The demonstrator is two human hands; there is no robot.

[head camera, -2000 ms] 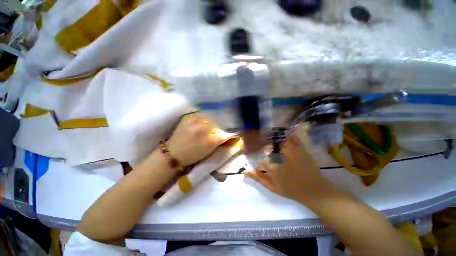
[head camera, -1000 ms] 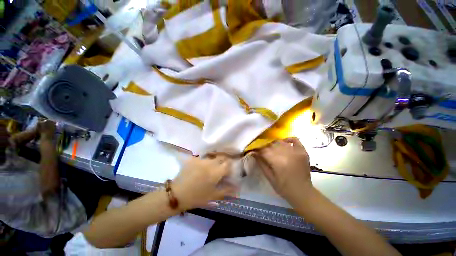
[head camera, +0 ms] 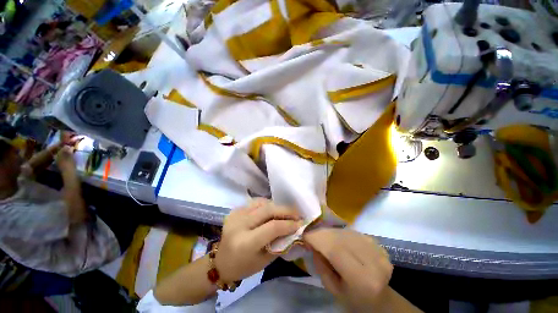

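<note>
A large white fabric [head camera: 293, 177] with mustard strips lies crumpled across the table, its near end drawn to the front edge. My left hand [head camera: 260, 235], with a beaded bracelet, pinches the edge of this end. My right hand [head camera: 349, 260] grips the same edge just beside it; the fingertips of both hands nearly meet. A flat mustard panel [head camera: 364, 171] lies between the hands and the lit needle area. The white sewing machine head [head camera: 465, 67] stands at the right. The needle tip is lost in glare.
Shears with a green handle loop [head camera: 526, 160] lie on a mustard scrap [head camera: 531, 211] right of the needle. A grey machine part [head camera: 101, 107] stands at the left. Another person [head camera: 46, 214] sits at the far left. The grey table edge [head camera: 440, 257] runs along the front.
The hands have moved from the needle area to the table's front edge, drawing the white fabric with them. The mustard panel now lies spread out. The view has swung left, showing the other person.
</note>
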